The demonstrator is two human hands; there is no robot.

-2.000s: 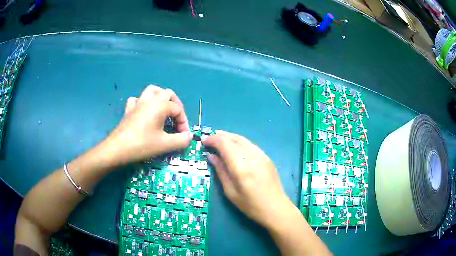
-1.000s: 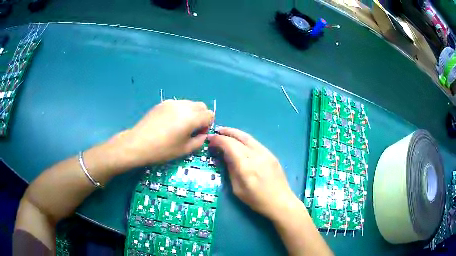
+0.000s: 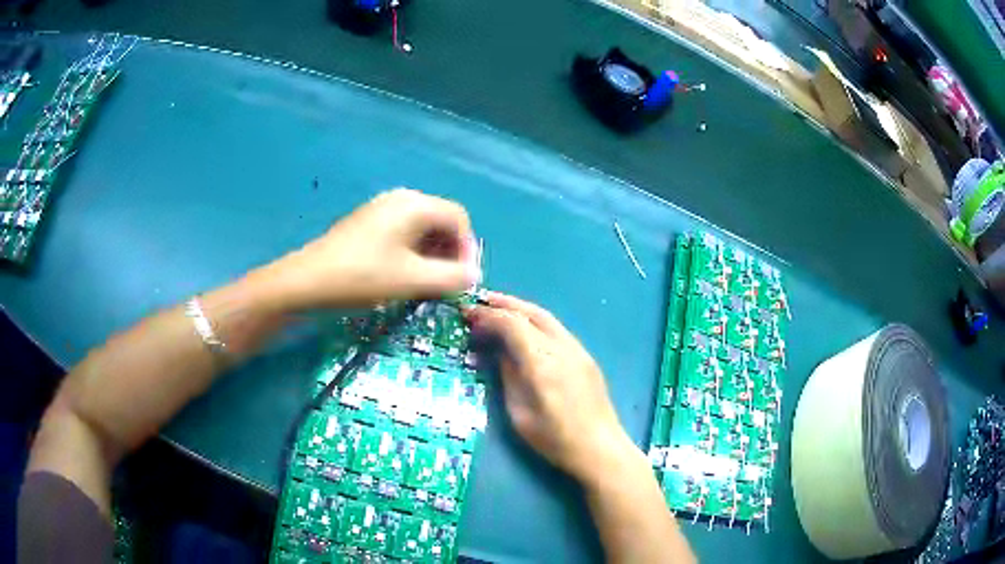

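Observation:
A green PCB panel (image 3: 386, 457) lies lengthwise in front of me, its near end cut off by the picture's bottom edge. My left hand (image 3: 402, 248) is over the panel's far end, blurred, thumb and fingers close together. A thin dark strip (image 3: 336, 375) runs from below this hand along the panel's left side. Whether the fingers grip it is hidden by blur. My right hand (image 3: 540, 375) lies at the panel's far right corner, its fingertips on the board edge. A thin white lead wire (image 3: 481, 256) sticks up past the far end, beside the left fingertips.
Stacked PCB panels (image 3: 722, 380) and a large foam tape roll (image 3: 871, 441) stand at right. More panels (image 3: 55, 143) lie far left. A wire offcut (image 3: 629, 249) lies on the mat. A black fan-like part (image 3: 623, 88) sits at the back.
The view has shifted, so the stacked panels and roll appear lower. My left hand has lifted slightly from the right fingertips, and the dark strip now shows along the panel's left side.

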